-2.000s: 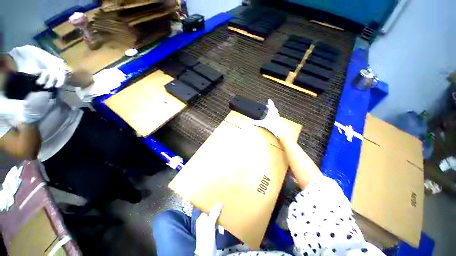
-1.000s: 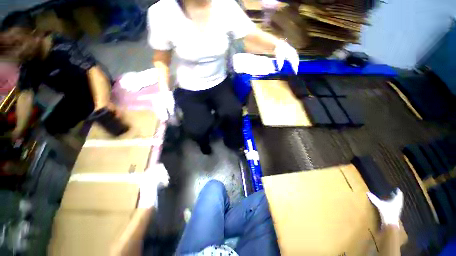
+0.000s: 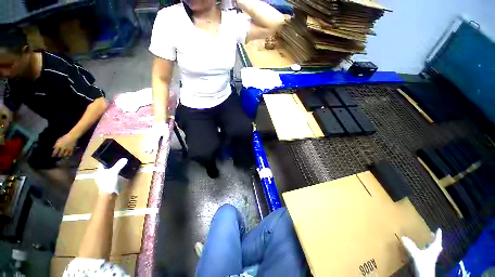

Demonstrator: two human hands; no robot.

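Note:
My left hand (image 3: 110, 177), in a white glove, is on a black box part (image 3: 116, 156) at the cardboard-covered side bench (image 3: 87, 230) on the left. Its fingers lie over the part's near edge. My right hand (image 3: 424, 253), also gloved, is at the right edge of a cardboard sheet (image 3: 347, 227) on the mesh conveyor belt, thumb and fingers apart, holding no part. Another black box part (image 3: 389, 180) lies at the sheet's far right corner.
A person in a white top (image 3: 209, 59) stands between bench and belt; a person in black (image 3: 54, 103) is at far left. Black parts (image 3: 344, 120) lie by another cardboard sheet (image 3: 290, 116). More rows (image 3: 453, 167) are at right. Blue-wrapped frame (image 3: 266, 173) edges the belt. Stacked cardboard (image 3: 339, 32) stands behind.
My left hand has reached farther along the bench onto a black part. My right hand has let go of the part at the sheet's corner and moved back toward me. The standing person's arm has risen.

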